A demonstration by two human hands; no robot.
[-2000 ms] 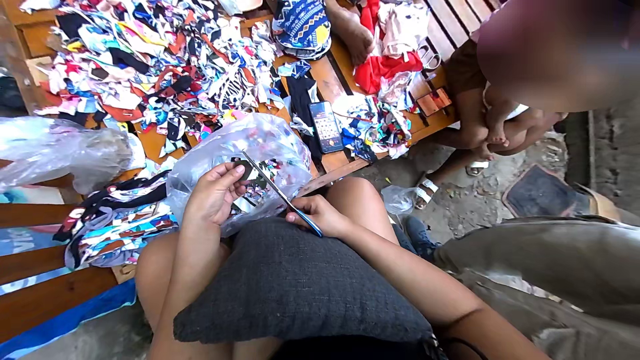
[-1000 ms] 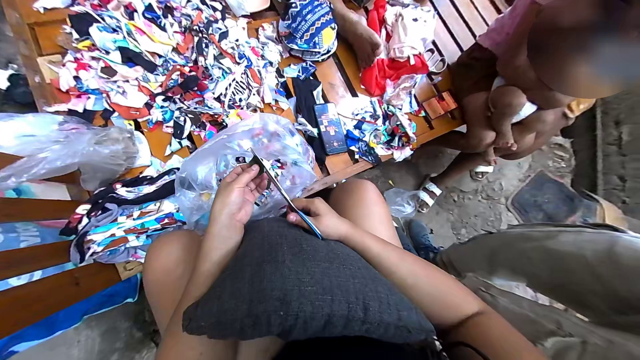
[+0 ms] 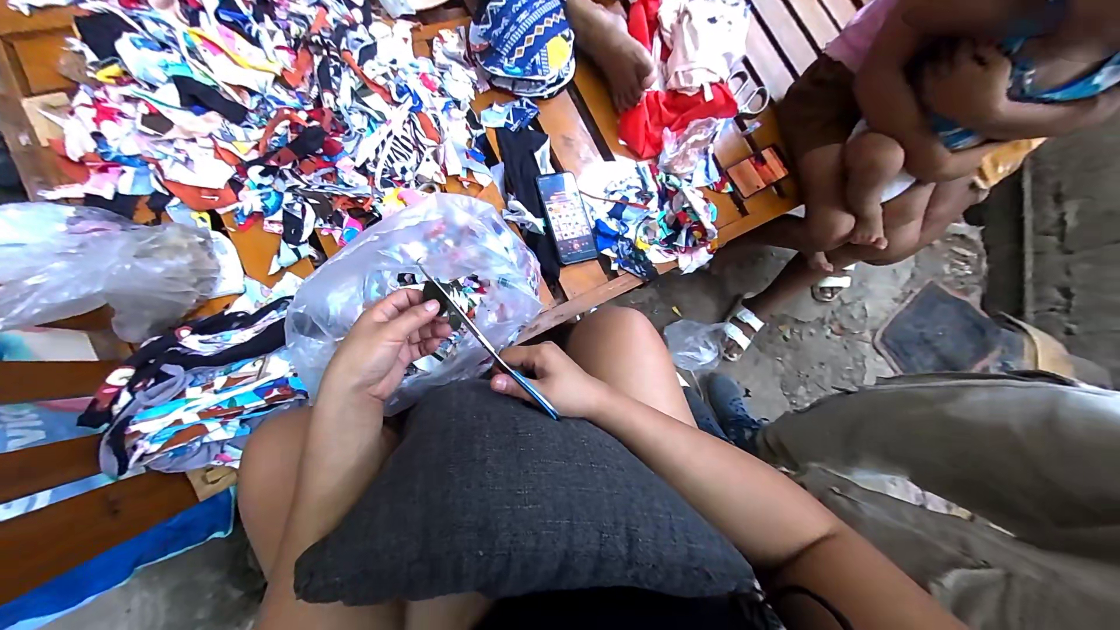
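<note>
My right hand (image 3: 547,378) grips a pair of scissors (image 3: 492,348) with blue handles, above a dark grey cushion (image 3: 525,499) on my lap. The blades point up and left, beside a small dark piece of fabric (image 3: 435,297) pinched in my left hand (image 3: 389,341). Behind both hands stands a clear plastic bag (image 3: 350,280) with fabric scraps inside. A large heap of colourful fabric scraps (image 3: 262,114) covers part of the wooden slatted surface. Striped fabric pieces (image 3: 206,394) lie left of the bag.
A smartphone (image 3: 567,217) lies beside a smaller pile of scraps (image 3: 652,210). Further back are red cloth (image 3: 674,118), other scissors (image 3: 746,92) and a person's bare foot (image 3: 626,66). At right, a seated person holds a small child (image 3: 875,175); trousered legs (image 3: 945,455) are close by.
The seated person at right has leaned or shifted, and more of the held child shows now. My hands keep nearly the same place, with the scissors beside the dark piece.
</note>
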